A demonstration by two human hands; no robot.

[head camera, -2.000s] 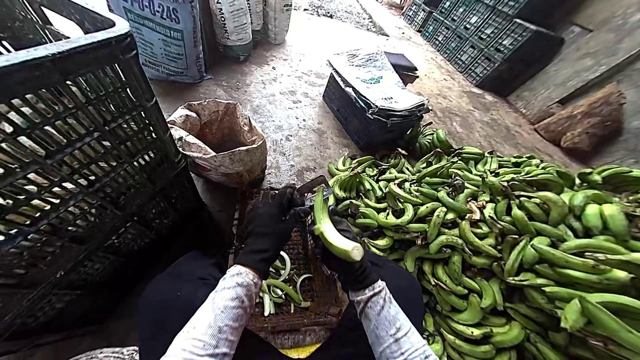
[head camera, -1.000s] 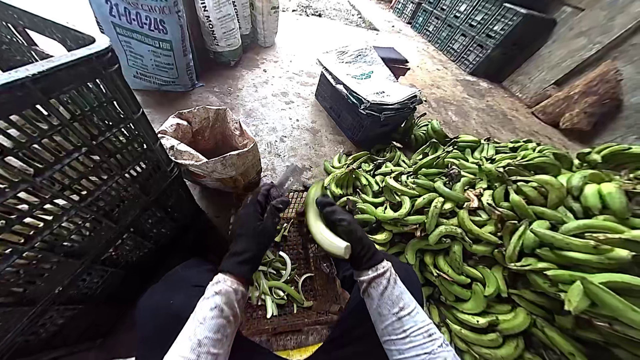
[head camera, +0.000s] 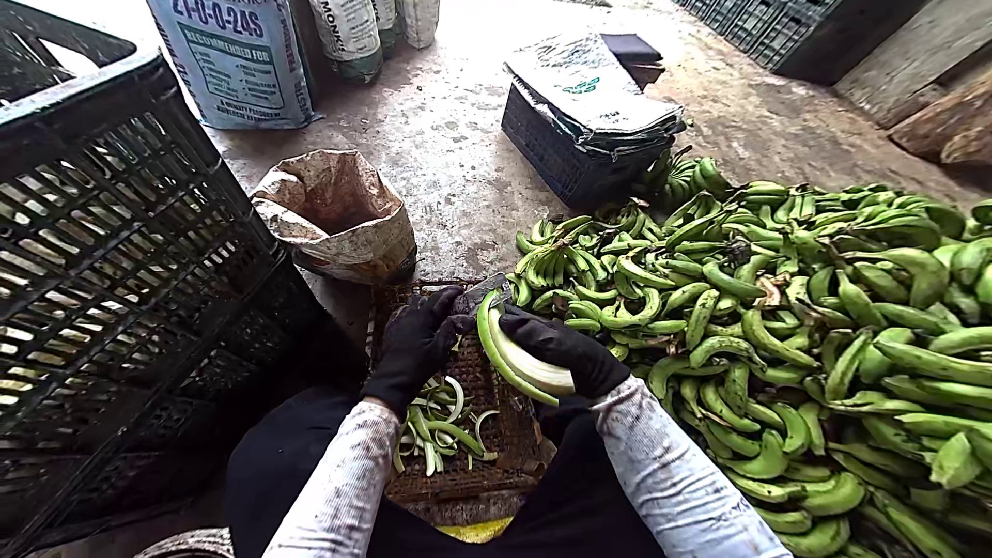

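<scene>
My left hand (head camera: 418, 337), in a black glove, grips a flat metal blade (head camera: 482, 293) whose handle the fingers hide. The blade lies against the upper end of a green plantain (head camera: 515, 356). My right hand (head camera: 570, 349), also gloved in black, holds that plantain from its right side. Part of its peel is off and pale flesh shows down to the lower end. Beneath the hands, strips of green peel (head camera: 442, 422) lie on a rusty brown crate (head camera: 465, 480) between my knees.
A big heap of green plantains (head camera: 775, 333) covers the right side. Black slatted crates (head camera: 116, 256) rise at the left. An open woven sack (head camera: 364, 240) stands ahead of my left hand. Folded sacks (head camera: 597, 93) top a dark crate (head camera: 542, 147). Filled sacks (head camera: 240, 62) stand behind.
The blade, held clear of the plantain one second ago, now touches its upper end. More pale flesh shows along the plantain than in the earlier frames.
</scene>
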